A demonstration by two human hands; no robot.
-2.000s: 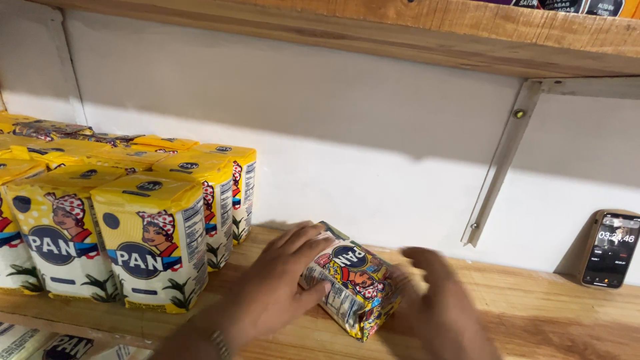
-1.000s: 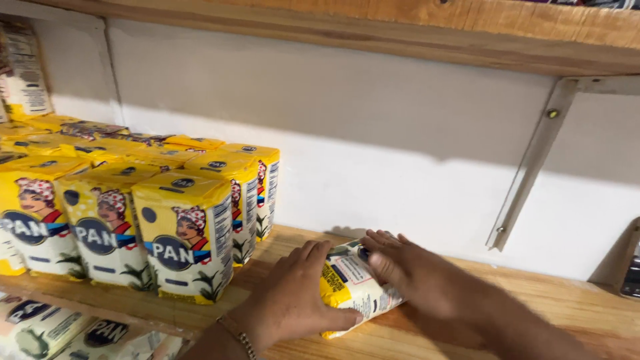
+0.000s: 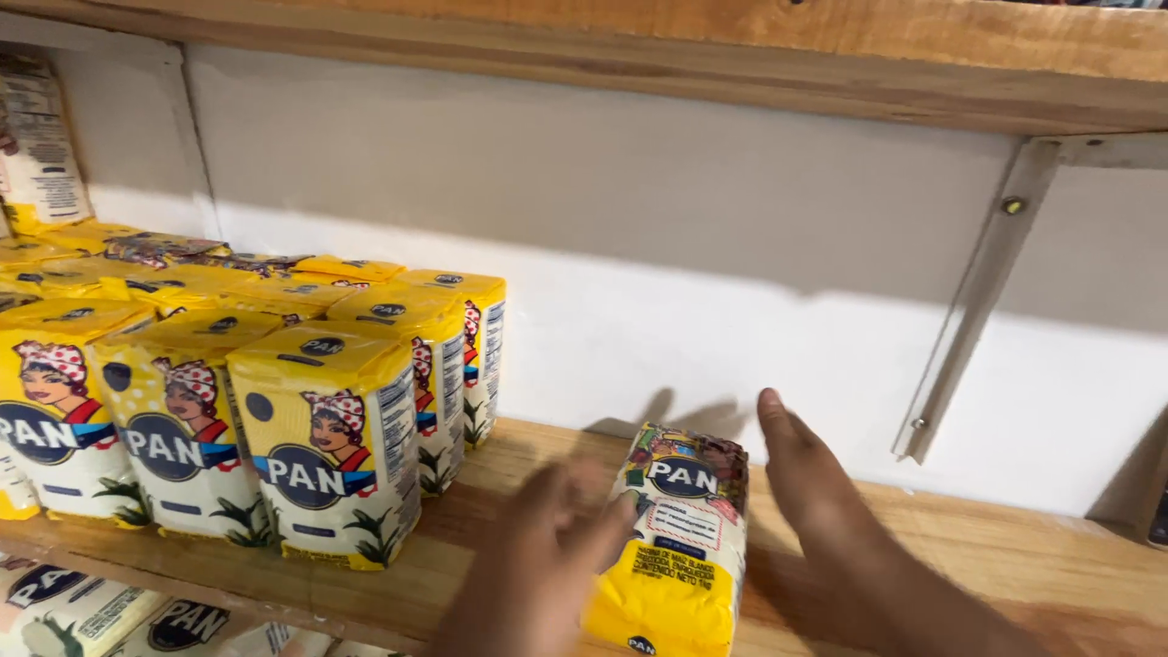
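A yellow and white PAN corn flour packet (image 3: pixel 680 538) with a colourful patterned top part rests on the wooden shelf, its printed front facing me. My left hand (image 3: pixel 557 538), blurred, is at the packet's left side with the thumb over its edge; whether it grips is not clear. To the right of the packet, my right hand (image 3: pixel 812 474) is held apart from it, thumb raised and nothing in the palm. Rows of upright PAN packets (image 3: pixel 324 456) stand on the left of the same shelf, some with patterned packets lying on top.
An upper wooden shelf (image 3: pixel 584 68) runs overhead. A metal bracket (image 3: pixel 967 301) is fixed to the white wall at right. The edge of a phone (image 3: pixel 1159 516) shows at far right. More PAN packets (image 3: pixel 187 625) lie on a lower shelf at bottom left.
The packet was lying under both hands and has been turned so its PAN front shows. My right hand has come off it. The view has shifted left.
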